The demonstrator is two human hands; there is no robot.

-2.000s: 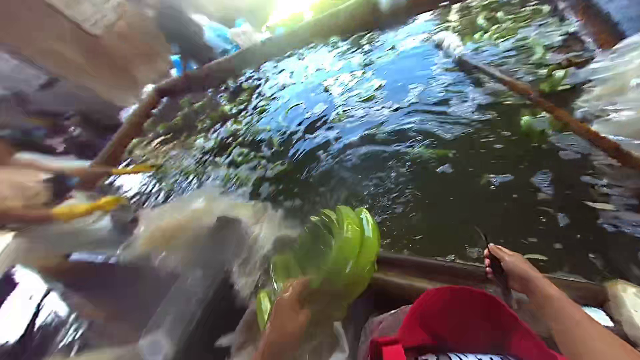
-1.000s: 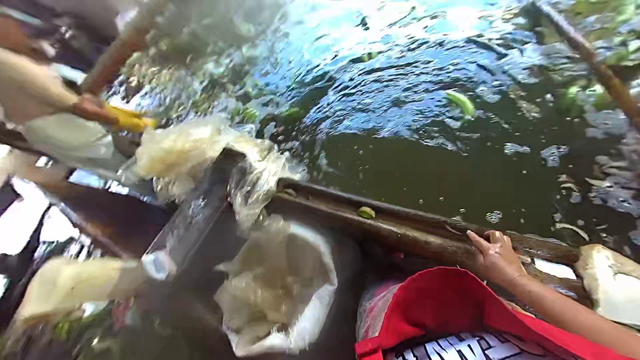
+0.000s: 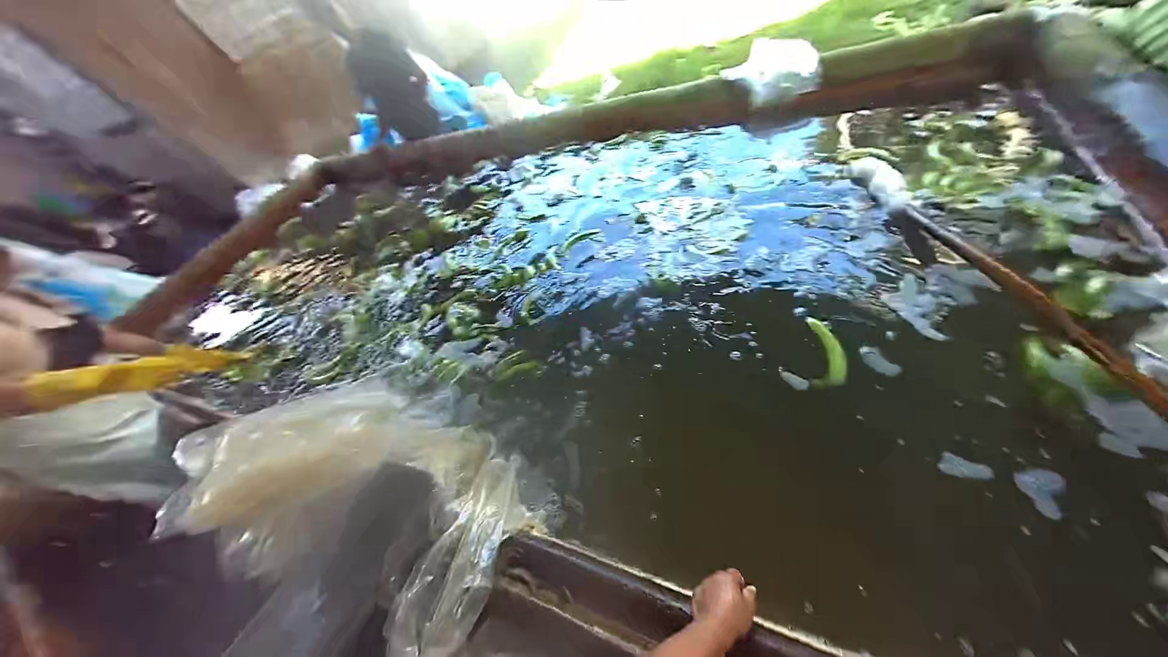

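At the bottom of the head view, my left hand (image 3: 725, 602) has its fingers curled over the near rim (image 3: 602, 584) of a water tank. The arm comes in from the lower left. My right hand is out of view. A single green banana (image 3: 830, 351) floats in the dark water beyond my left hand. Many more green bananas (image 3: 456, 315) float towards the far left, and others (image 3: 1086, 287) lie at the right behind a rusty bar (image 3: 1031, 297). Clear plastic sheeting (image 3: 347, 456) hangs over the tank's near left corner.
At the left a person's yellow-gloved hand (image 3: 137, 370) reaches over the water. The tank's far rim (image 3: 584, 123) carries a white plastic wrapping (image 3: 780, 68). Blue and white plastic (image 3: 456, 100) lies behind it. The bar's near-water end has a white wrapped tip (image 3: 878, 178).
Two seconds ago my left hand held a cluster of green bananas and my right hand a dark-handled knife; neither thing shows now. My right hand has left the view, which has tilted up since the last frame.
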